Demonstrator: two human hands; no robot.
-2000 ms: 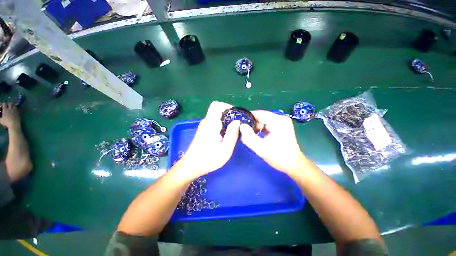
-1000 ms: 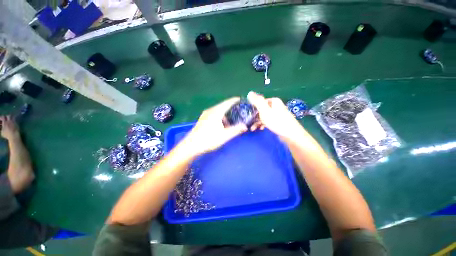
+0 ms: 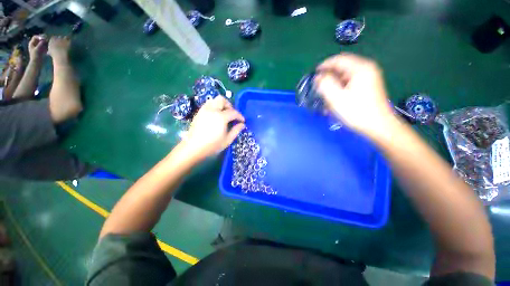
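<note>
My right hand [image 3: 355, 92] holds a round dark blue unit [image 3: 308, 92] over the back rim of the blue tray [image 3: 313, 215]; hand and unit are blurred. My left hand [image 3: 211, 125] is at the tray's left rim, beside the piled round units [image 3: 206, 88], fingers curled and thumb towards the tray. Whether its fingertips hold anything cannot be told. Small silvery rings [image 3: 246, 159] lie heaped along the left side inside the tray. Another unit [image 3: 182, 107] lies left of my left hand, with its pale tail out to the left.
A single unit [image 3: 239, 69] lies behind the tray, another [image 3: 420, 108] to its right. A clear bag of metal parts [image 3: 475, 139] lies far right. More units and black cylinders [image 3: 492, 34] stand further back. A pale post [image 3: 179, 31] juts in above. Another person's arms [image 3: 61, 84] are at left.
My hands have parted: the left moved left to the tray's left rim, the right kept the round unit and moved right. The view has shifted, showing more yellow-lined floor.
</note>
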